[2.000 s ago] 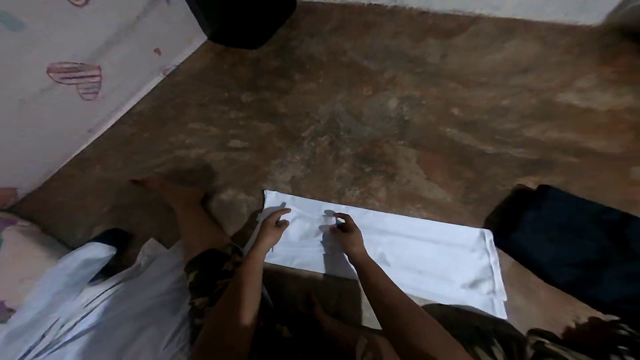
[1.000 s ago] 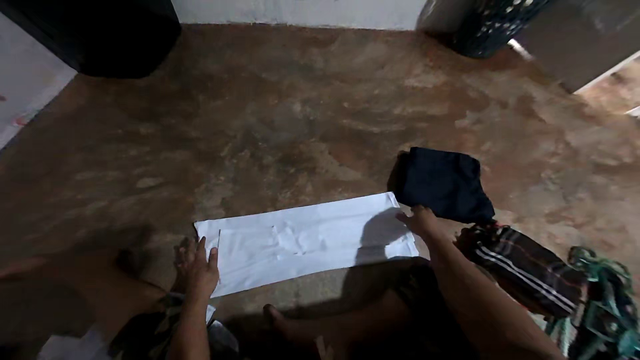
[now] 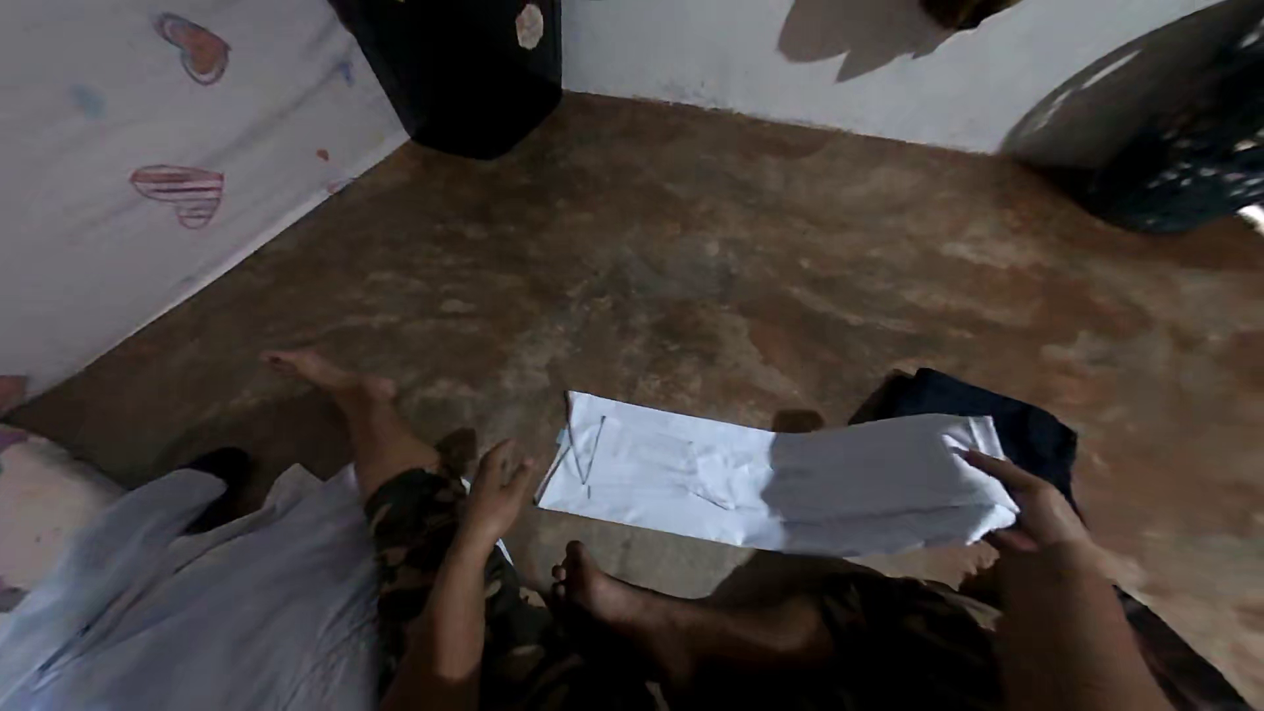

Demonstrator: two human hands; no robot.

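Observation:
A long strip of folded white cloth (image 3: pixel 671 469) lies on the floor in front of my crossed legs, its right end raised a little. My right hand (image 3: pixel 1032 504) grips that right end, with the thumb on top and the other fingers partly hidden beneath. Off the cloth's left end, my left hand (image 3: pixel 501 489) hovers with its fingers apart and holds nothing. Behind the raised end sits a dark folded cloth (image 3: pixel 1027 425), partly covered from view.
Loose white fabric (image 3: pixel 247 592) is heaped at my left beside my leg. A black container (image 3: pixel 474 79) stands by the far wall, and a dark perforated basket (image 3: pixel 1165 168) is at the upper right. A wall with drawn hearts (image 3: pixel 178 188) bounds the left.
My right hand has taken hold of the white cloth's right end and lifted it. My left hand has come away from the left end. The view has swung left.

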